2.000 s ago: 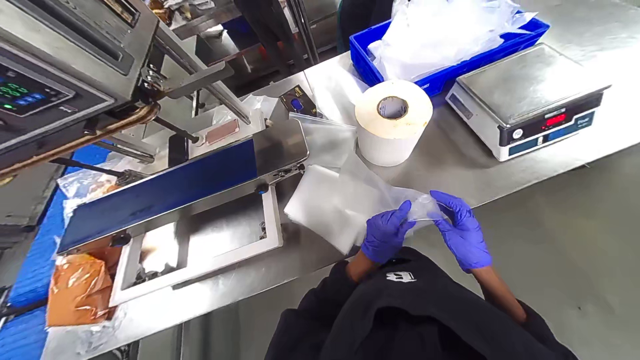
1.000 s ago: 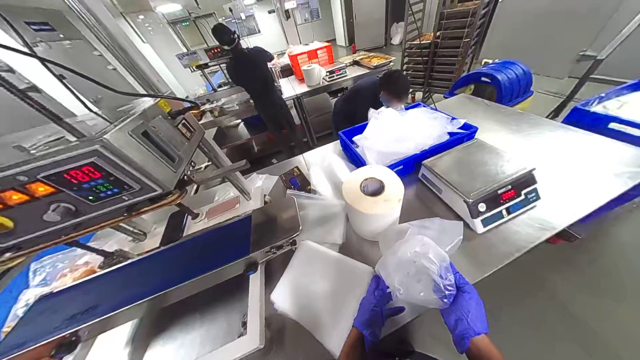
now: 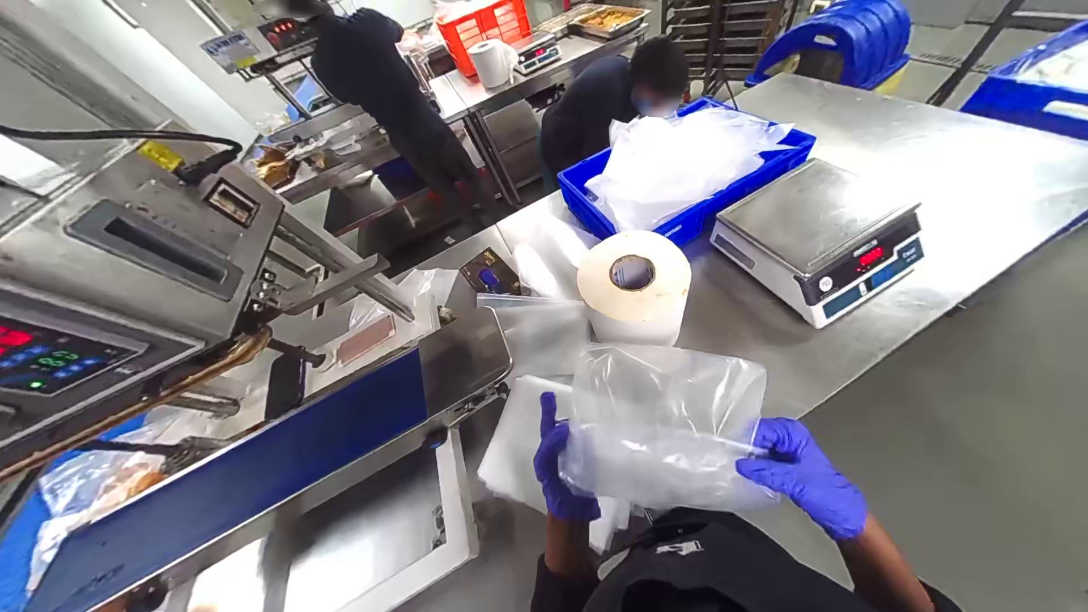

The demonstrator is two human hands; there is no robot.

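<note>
A clear plastic bag [image 3: 667,425] is stretched between my two hands, both in purple gloves. My right hand [image 3: 799,476] pinches its right side between thumb and fingers. At the left edge, my left hand [image 3: 561,463] lies against the bag with one finger raised; its grip is partly hidden. Flat plastic bags [image 3: 514,450] lie in a stack on the steel table, left of and partly behind my left hand. Just beyond the held bag stands a large white roll [image 3: 637,289]. Another clear bag [image 3: 544,336] lies left of the roll.
At left is a sealing machine with a blue conveyor belt [image 3: 255,484] and a control panel [image 3: 59,353]. A digital scale [image 3: 820,238] stands right of a blue crate [image 3: 799,149] heaped with plastic bags [image 3: 680,161]. One person [image 3: 374,93] stands at a far bench; another [image 3: 612,102] bends behind the crate.
The bag, bunched between my hands two seconds ago, is now spread wide and flatter. My hands have moved apart. The view has tilted up since the earliest frame.
</note>
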